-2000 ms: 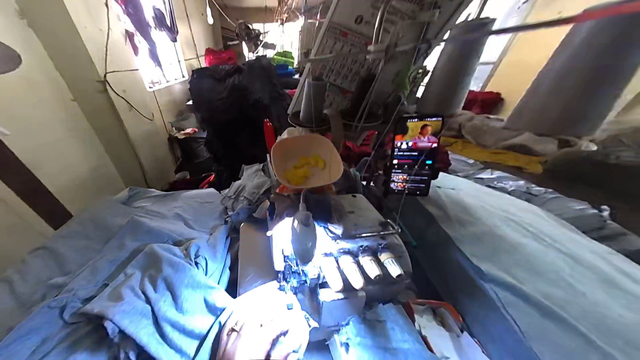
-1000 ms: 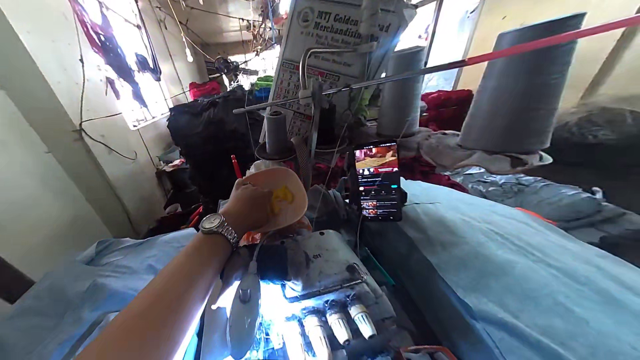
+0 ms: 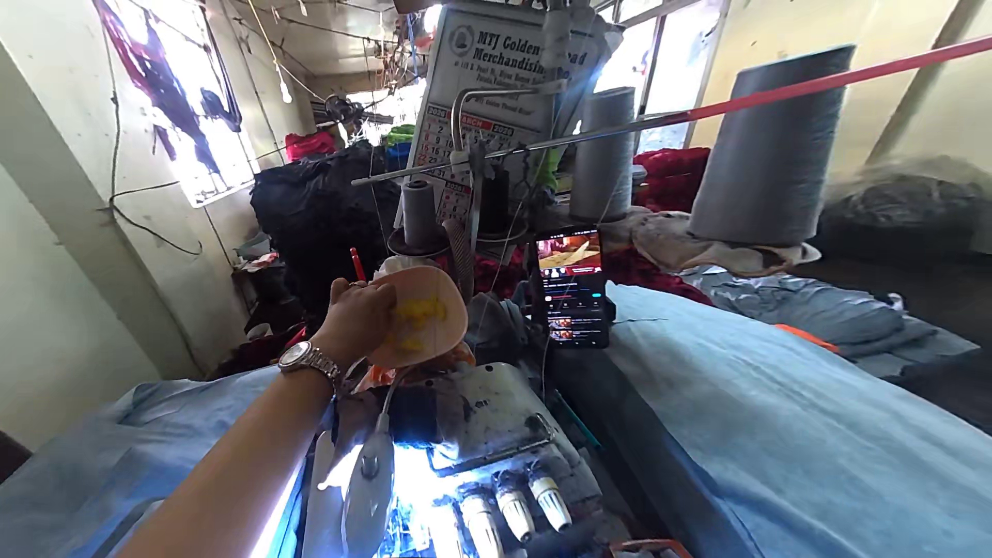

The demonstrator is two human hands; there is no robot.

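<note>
My left hand [image 3: 356,318], with a metal wristwatch [image 3: 308,363] on the wrist, grips the left rim of a pale pink bowl [image 3: 448,310]. The bowl is tilted and holds yellow pieces. It is above the back of a serger sewing machine [image 3: 496,411], whose several tension dials [image 3: 513,508] face the camera. A lamp [image 3: 369,488] lights the machine's left front brightly. A phone [image 3: 572,287] with a lit screen stands upright to the right of the bowl. My right hand is out of view.
Large grey thread cones [image 3: 775,147] stand at the back right, near a red-and-metal rod [image 3: 620,124] crossing the view. Light blue fabric [image 3: 775,387] covers the right side, with more blue fabric [image 3: 139,449] at left. A calendar [image 3: 465,101] and a black bag [image 3: 318,201] are behind.
Two seconds ago no hand was on the bowl; my left hand has since come in from the lower left and taken hold of its rim. The view has shifted markedly.
</note>
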